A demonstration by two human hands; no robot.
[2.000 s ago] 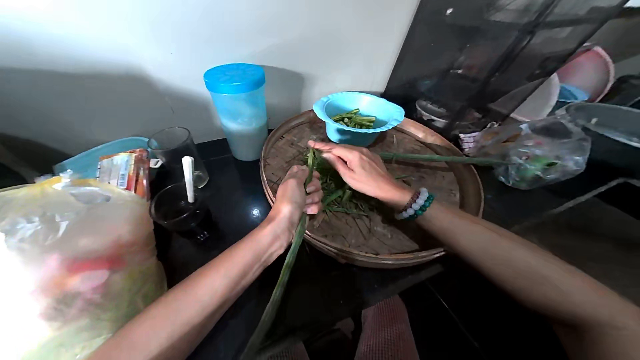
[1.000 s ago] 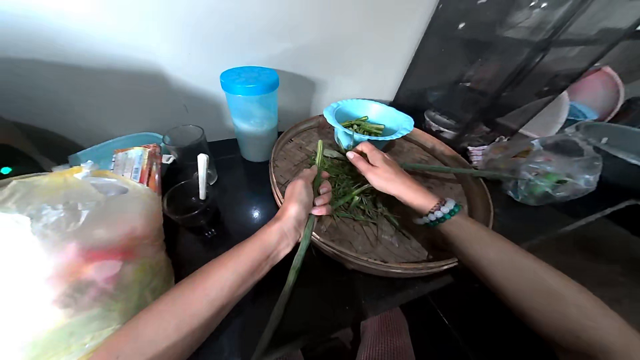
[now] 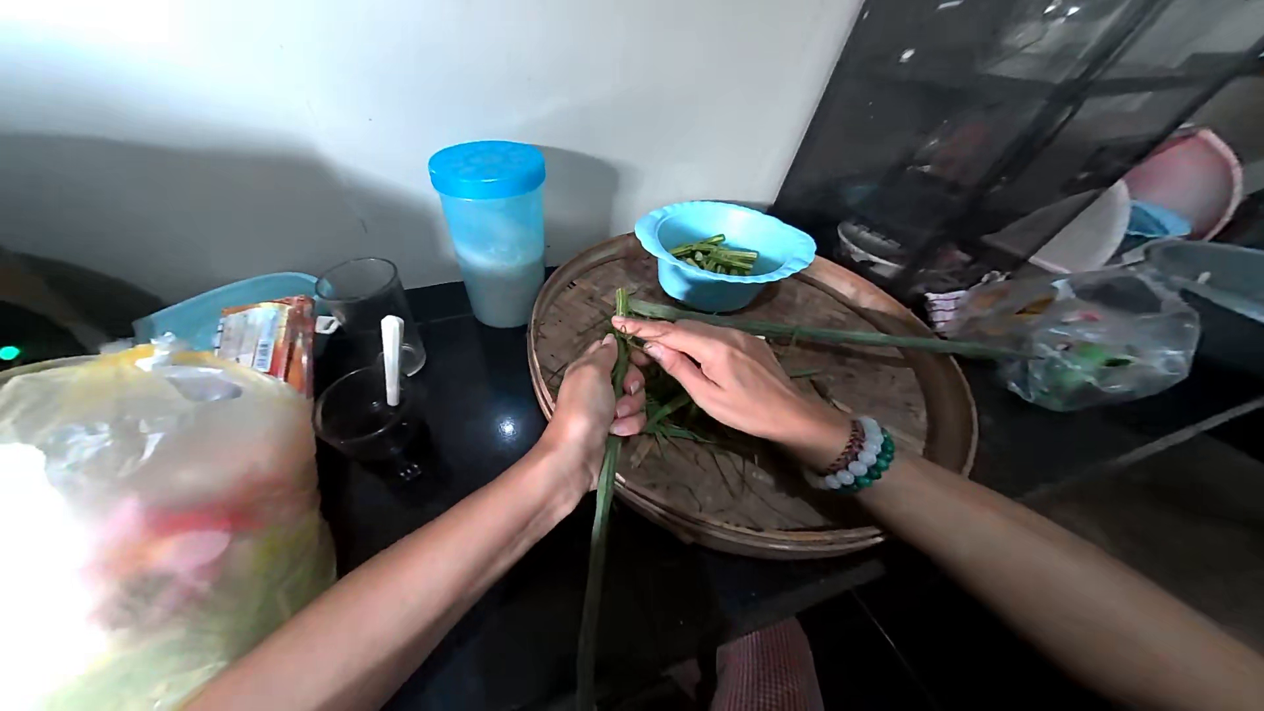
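Observation:
My left hand (image 3: 602, 395) is closed around a long green stalk (image 3: 598, 553), whose cut top pokes up above the fist and whose length hangs past the tray's edge. The thumb and forefinger of my right hand (image 3: 726, 375) touch the stalk near its top; whether they pinch a strip of peel is hard to tell. Both hands are over a round woven bamboo tray (image 3: 839, 415) with green peelings (image 3: 681, 420) on it. A second long stalk (image 3: 839, 336) lies across the tray behind my right hand. Short green stalk pieces (image 3: 716, 257) sit in a light blue scalloped bowl (image 3: 703, 286) at the tray's back.
Left of the tray stand a blue-lidded plastic container (image 3: 494, 237), a clear glass (image 3: 370, 296), a dark glass cup (image 3: 365, 420) with a white handle in it, and a full plastic bag (image 3: 188, 494). Another clear plastic bag (image 3: 1106, 341) lies at the right.
My right hand was beside the blue bowl a second ago, apart from the held stalk; it has moved left to the stalk's top. My left hand still holds the stalk.

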